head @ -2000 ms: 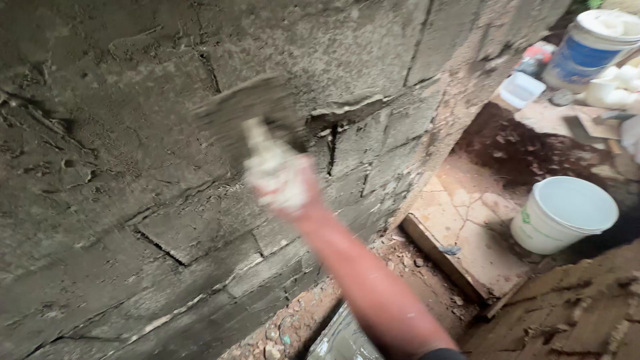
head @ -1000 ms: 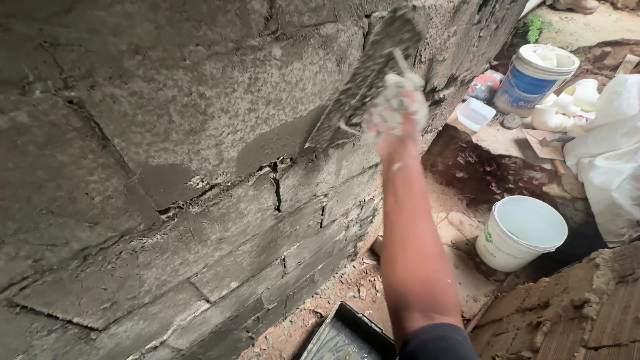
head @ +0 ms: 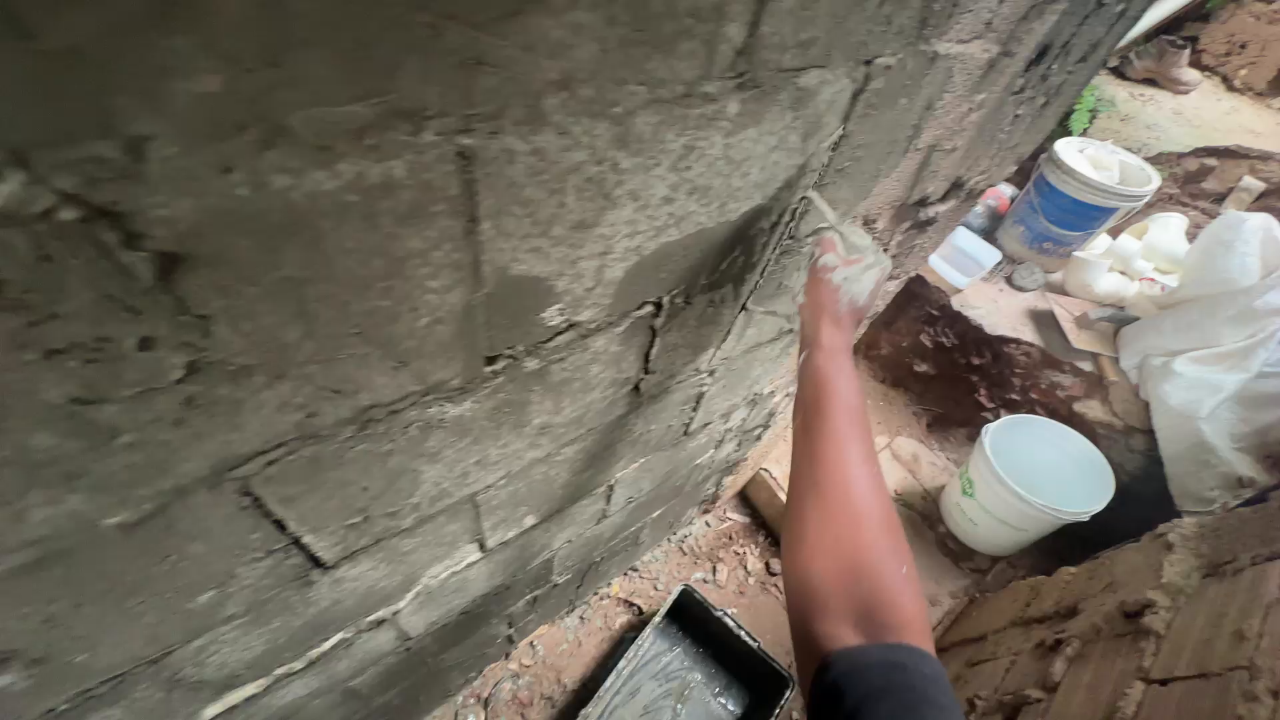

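My right hand [head: 850, 268], smeared with grey mortar, grips a pale-handled flat masonry tool [head: 825, 208] beside the block wall [head: 640, 150]. The tool's broad part is seen nearly edge-on or hidden, so I cannot tell whether it touches the wall. Concrete blocks with cracked joints make up the wall, and dark damp patches lie along one joint left of the hand. Below, a black plastic tub [head: 735, 640] with wet grey residue sits on the rubble. My left hand is out of view.
A white bucket [head: 1035, 490] stands right of my forearm. Farther back are a blue-and-white bucket [head: 1080, 205], a clear plastic container [head: 964, 257], white plastic pieces [head: 1120, 265] and a white sack [head: 1215, 370]. A rough block edge [head: 1130, 630] fills the lower right; a boot [head: 1162, 65] shows at top right.
From the middle of the wall, my right hand has moved right along it with the tool. Its broad face, plain earlier, now barely shows. Dark damp patches have appeared above the cracked joint.
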